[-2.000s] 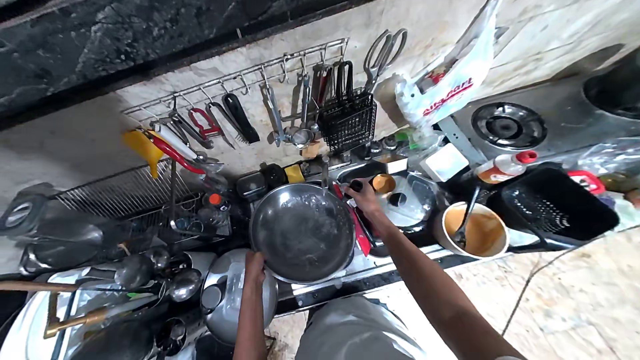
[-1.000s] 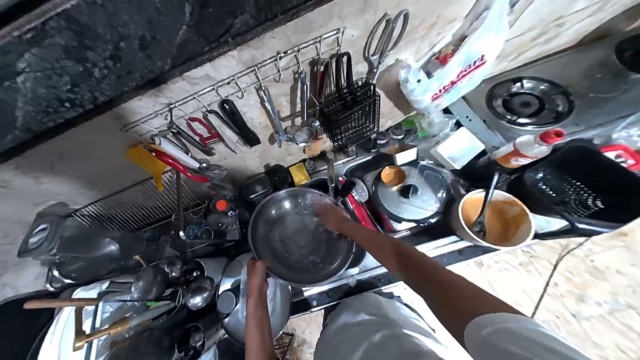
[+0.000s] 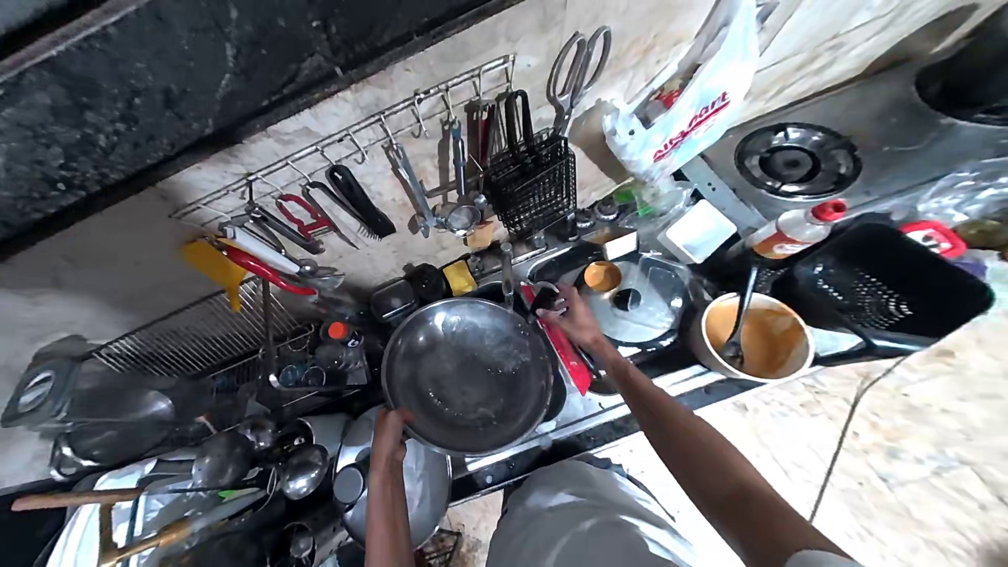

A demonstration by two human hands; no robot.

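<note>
A wide dark metal pan point(image 3: 468, 378) hangs over the sink edge, its wet inside facing up. My left hand point(image 3: 391, 429) grips its rim at the lower left. Right of the pan, my right hand point(image 3: 571, 315) has its fingers at a small dark object point(image 3: 545, 299) near the upper end of a red item point(image 3: 568, 354); whether it grips the object is hard to tell. A round lid with a dark knob point(image 3: 626, 299) and a small orange-brown cup point(image 3: 602, 277) lie just beyond that hand.
A pot point(image 3: 756, 339) with orange-brown residue and a ladle stands right, beside a black perforated basket point(image 3: 890, 283). Utensils hang from a wall rail point(image 3: 346, 138). Ladles point(image 3: 303, 472) and a lidded pot point(image 3: 425, 488) crowd the left. A gas burner point(image 3: 798, 160) lies upper right.
My right hand was inside the pan a second ago and has moved right, out of it, to the small dark object. My left hand stays on the rim.
</note>
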